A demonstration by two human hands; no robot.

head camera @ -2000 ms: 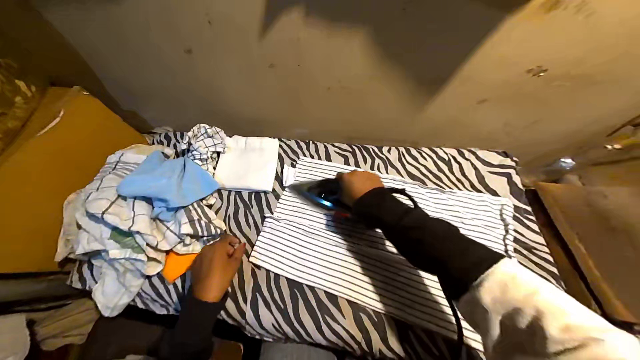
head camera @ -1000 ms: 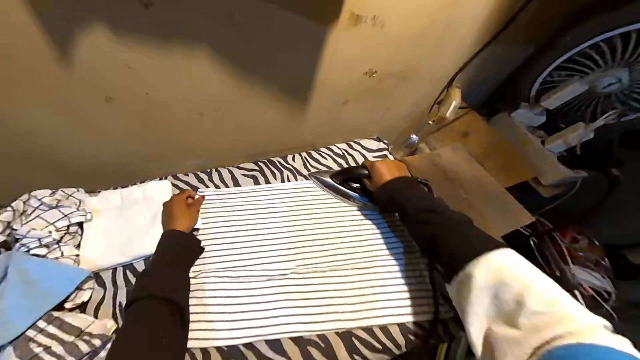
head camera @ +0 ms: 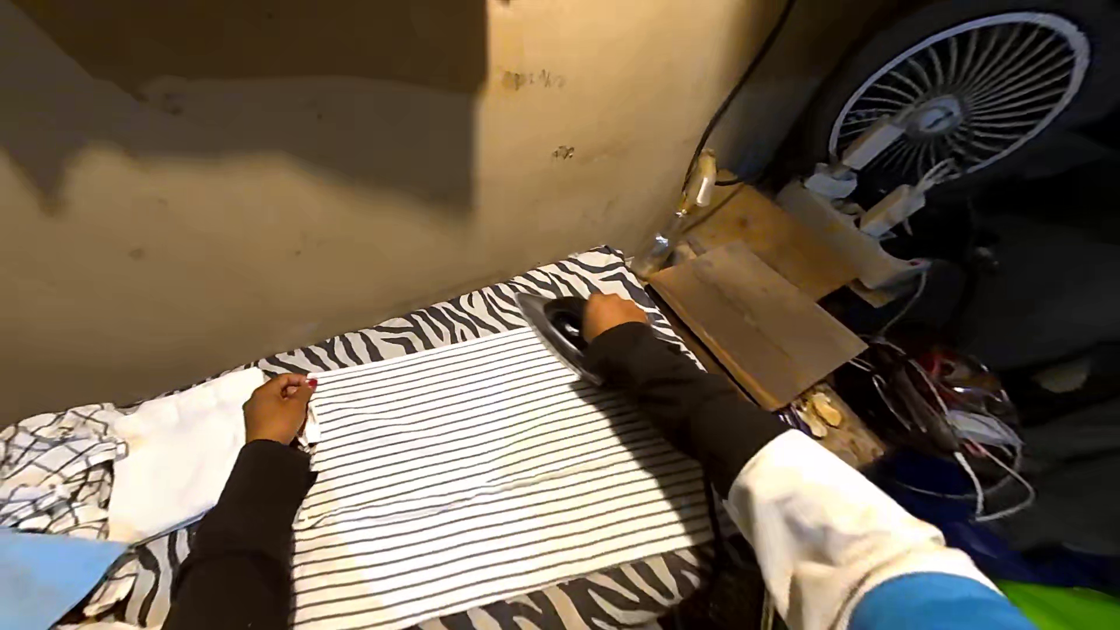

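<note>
A white cloth with dark stripes (head camera: 490,472) lies spread on a zebra-print cover (head camera: 420,337), with a crease running across its middle. My right hand (head camera: 612,315) grips the black handle of an electric iron (head camera: 556,337), whose soleplate is at the far right edge of the striped cloth, tip pointing up and left. My left hand (head camera: 278,408) pinches the far left corner of the striped cloth between thumb and fingers. Left of that hand lies a folded white cloth (head camera: 179,455).
Checked cloth (head camera: 61,464) and light blue cloth (head camera: 52,569) lie at the left. A wall (head camera: 306,236) runs behind. Right of the cover are a cardboard piece (head camera: 757,319), tangled cables (head camera: 971,437) and a spoked wheel-like object (head camera: 941,114).
My left hand has gone from beside the orange cloth to the striped cloth's far left corner. The iron has moved from the cloth's left part to its far right edge. The view has swung right.
</note>
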